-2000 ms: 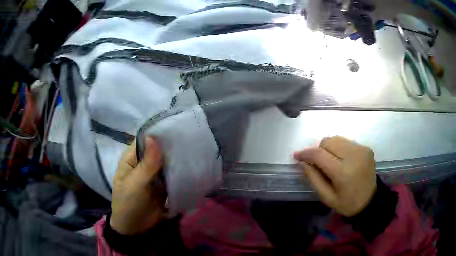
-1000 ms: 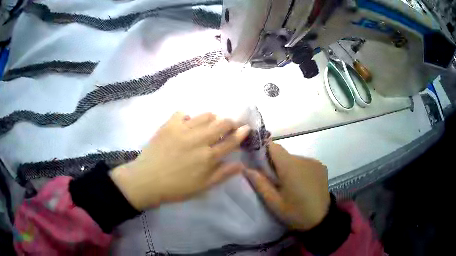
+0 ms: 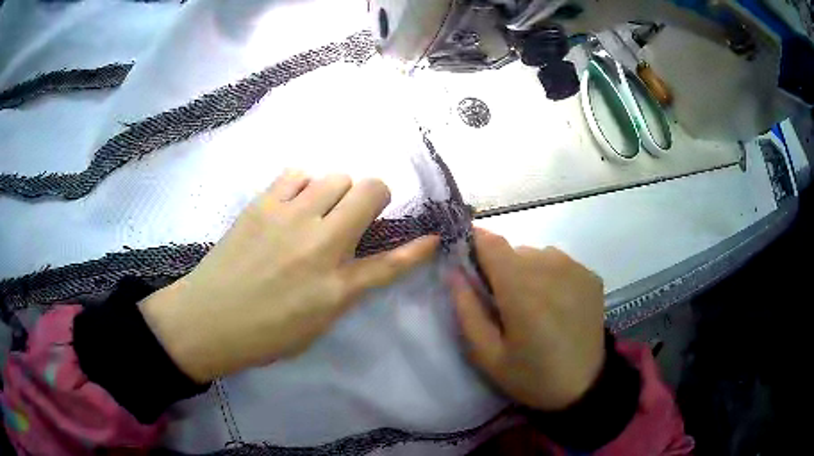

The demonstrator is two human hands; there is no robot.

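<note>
The garment body point(image 3: 134, 209), pale with dark frayed seam allowances, lies over the left and middle of the machine bed. My left hand point(image 3: 286, 276) rests on it, palm down, index finger extended to a dark seam allowance point(image 3: 393, 236). My right hand point(image 3: 535, 316) pinches the garment's right edge between thumb and fingers, just beside my left fingertip. The edge runs up from my right hand toward the sewing machine head point(image 3: 415, 31). Strong glare hides the needle area and the cloth near it.
Scissors with green-and-white handles point(image 3: 625, 116) lie right of the machine head, beside an orange-brown wooden handle point(image 3: 654, 84). A round metal disc point(image 3: 474, 111) sits on the bed. A ruler edge point(image 3: 660, 298) runs along the table front.
Since two seconds ago, the garment has been spread across the bed and both hands brought together at its right edge. In the last second, my left index finger has extended along the seam.
</note>
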